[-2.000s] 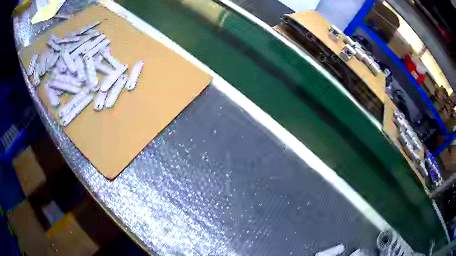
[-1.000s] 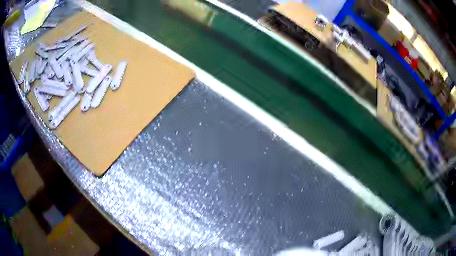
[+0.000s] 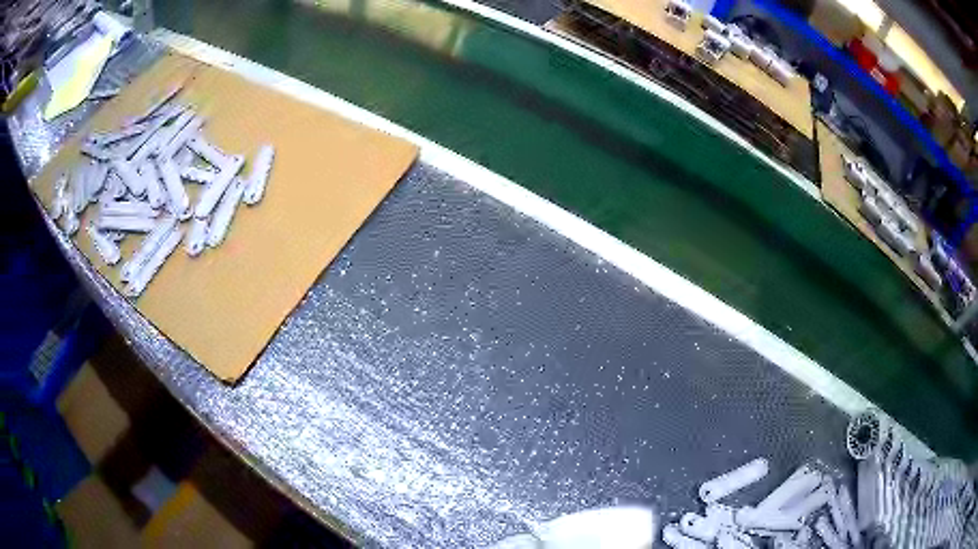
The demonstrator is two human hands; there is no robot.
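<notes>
Neither of my hands can be made out. A pile of loose white handle covers (image 3: pixel 150 182) lies on the tan cardboard sheet (image 3: pixel 311 214) at the left. A second pile of loose covers (image 3: pixel 783 504) lies at the bottom right. Beside it is a row of white fans (image 3: pixel 928 499), cut off by the right and bottom edges, with one round grilled head (image 3: pixel 863 434) facing me. A white rounded shape (image 3: pixel 601 530) shows at the bottom edge, mostly cut off; I cannot tell what it is.
The bench has a shiny grey dimpled covering (image 3: pixel 483 322). A white edge strip separates it from the green conveyor belt (image 3: pixel 601 172). White parts (image 3: pixel 885 214) stand on cardboard across the belt, near blue shelf frames. A yellow sheet (image 3: pixel 80 80) lies at the far left.
The view has shifted, so more of the right-hand cover pile and fan row shows. The white shape at the bottom edge, absent two seconds ago, now shows more fully.
</notes>
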